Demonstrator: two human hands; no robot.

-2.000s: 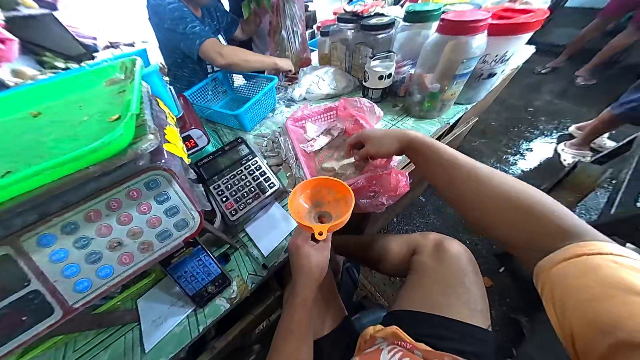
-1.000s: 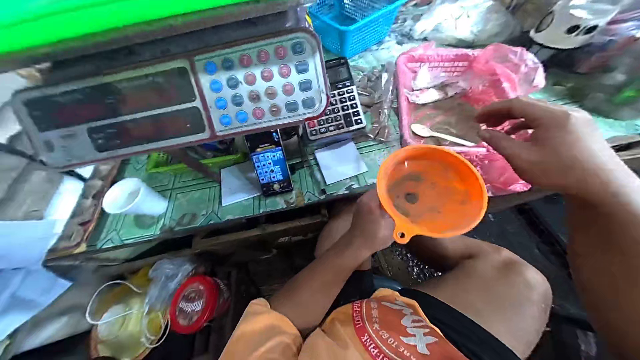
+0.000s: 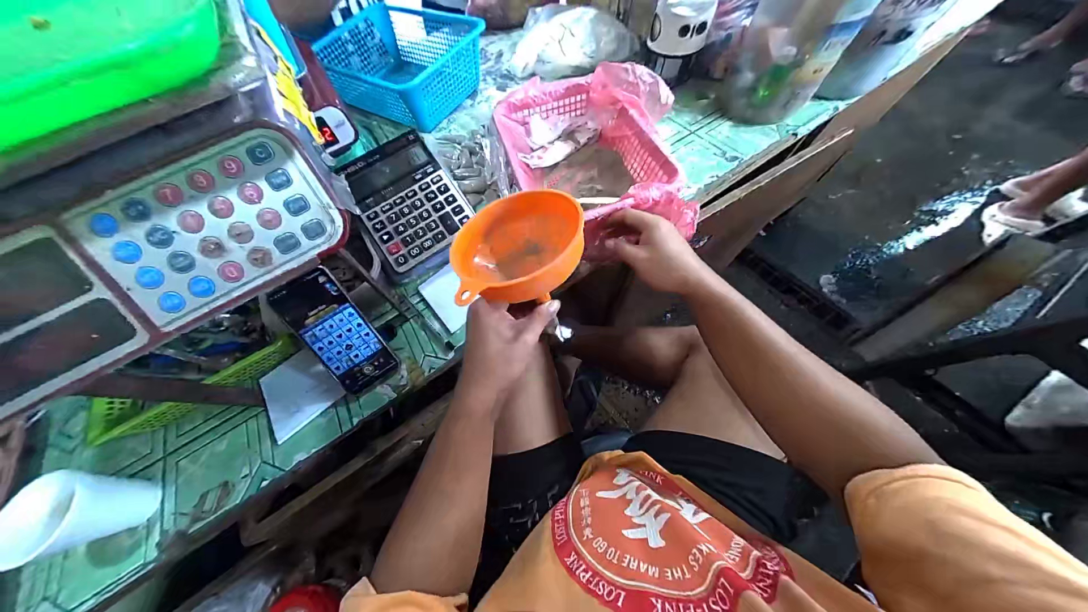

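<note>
My left hand (image 3: 508, 340) grips the neck of an orange plastic funnel (image 3: 520, 242), whose wide mouth faces up and toward me. A little clear plastic shows below the funnel's spout, by my left thumb. To the right, my right hand (image 3: 650, 246) has its fingers and thumb close together at the pink plastic bag lining (image 3: 667, 206) that hangs over the near edge of a pink plastic basket (image 3: 531, 106). Brown powder (image 3: 595, 170) and a crumpled white wrapper (image 3: 557, 140) lie in the basket. A white spoon handle (image 3: 599, 201) shows at its near edge, behind the funnel.
Left of the basket are a calculator (image 3: 406, 200), small filled plastic packets (image 3: 466, 161) and a blue basket (image 3: 425, 81). A phone (image 3: 344, 336), a large scale's keypad (image 3: 204, 221) and a white cup (image 3: 76, 510) stand nearer. Plastic jars (image 3: 782, 64) line the back right.
My right hand has moved from over the basket's powder to the bag lining at its near edge. The funnel remains in my left hand. The view has shifted.
</note>
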